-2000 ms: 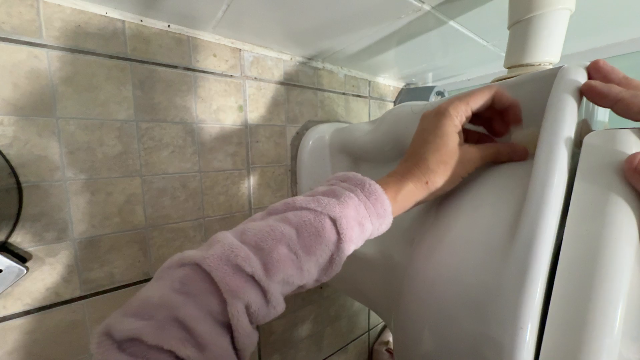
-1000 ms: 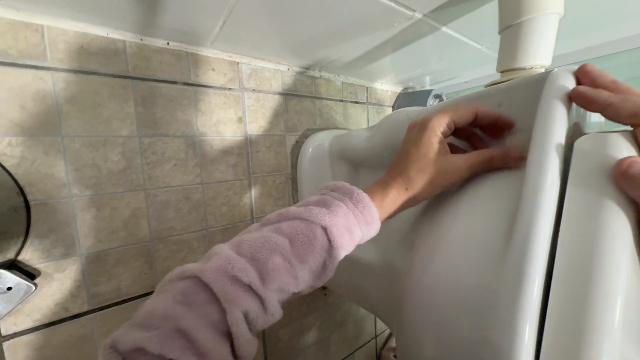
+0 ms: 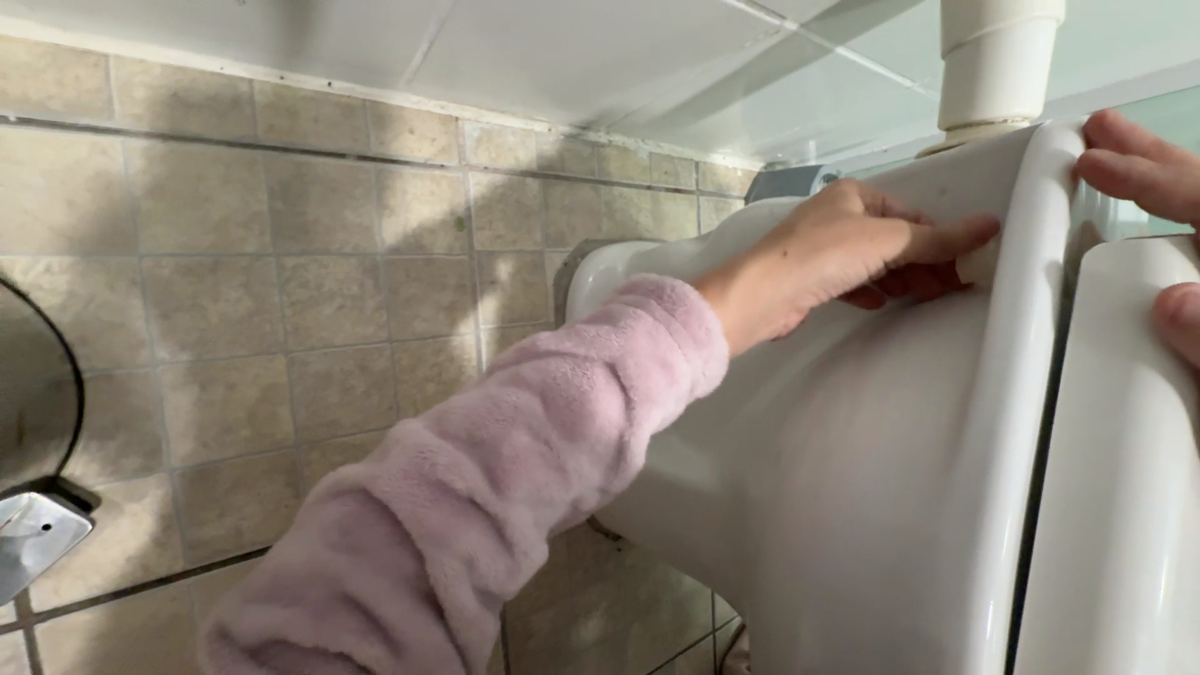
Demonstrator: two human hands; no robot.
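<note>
A white ceramic toilet bowl (image 3: pixel 844 441) fills the right of the view, seen from its side. My left hand (image 3: pixel 872 244), in a pink fleecy sleeve, reaches beneath the rim at the bowl's back. Its thumb and fingers close around a small pale fitting (image 3: pixel 978 265), mostly covered by them. At the right edge is part of my right hand (image 3: pixel 1139 173), fingers spread; one fingertip touches the rim (image 3: pixel 1055 187) and another rests on the white toilet seat or lid (image 3: pixel 1116 375). A dark gap runs between rim and seat.
A white waste or flush pipe (image 3: pixel 994 75) meets the back of the bowl. Beside it on the floor side is a grey fitting (image 3: pixel 792 181). Beige floor tiles (image 3: pixel 216 300) meet a pale tiled wall (image 3: pixel 581 56). A metal object (image 3: pixel 37 539) with a round dark edge lies at far left.
My left hand stays at the same spot under the rim, but its fingers have shifted: one now stretches out toward the rim above the fitting. My right hand has hardly moved.
</note>
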